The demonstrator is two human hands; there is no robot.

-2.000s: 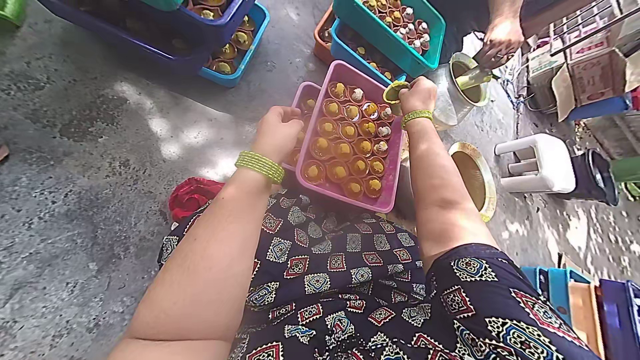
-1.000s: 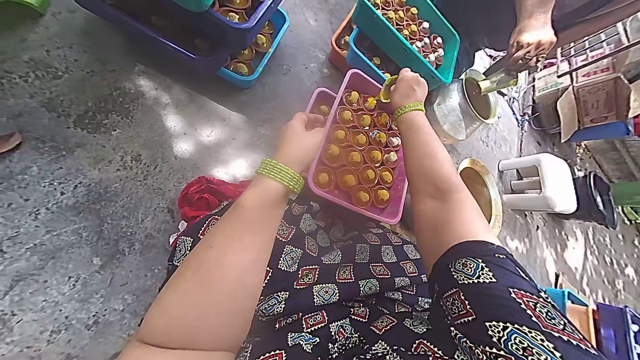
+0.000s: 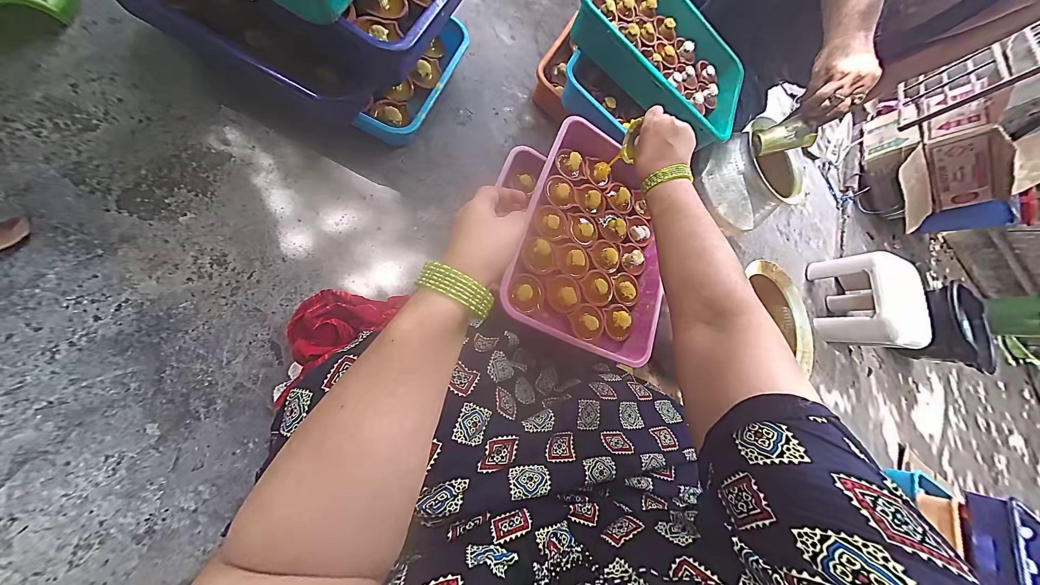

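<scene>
A pink plastic tray (image 3: 642,333) lies tilted over my lap, filled with rows of small brown cups (image 3: 564,293). Most cups carry a yellow topping; a few on the right carry white. My left hand (image 3: 487,231) grips the tray's left rim, beside a second pink tray (image 3: 518,154) partly hidden beneath. Near the tray's upper right corner my right hand (image 3: 662,142) is closed on a small yellow-coated container (image 3: 630,140). Yellow material runs from it to a cup in the upper row. The container's full shape is hidden by my fingers.
Teal (image 3: 719,57), blue and orange trays with cups stand beyond. Another person's hand (image 3: 845,77) holds a metal cup (image 3: 784,138) over a metal pot (image 3: 723,183). A brass-coloured basin (image 3: 772,284) and white stool (image 3: 886,301) are at right, stacked trays (image 3: 406,122) at upper left.
Between one second ago and now, my right hand has shifted slightly along the upper part of the tray. Two seconds ago more white-topped cups showed on its right side. My left hand keeps its hold.
</scene>
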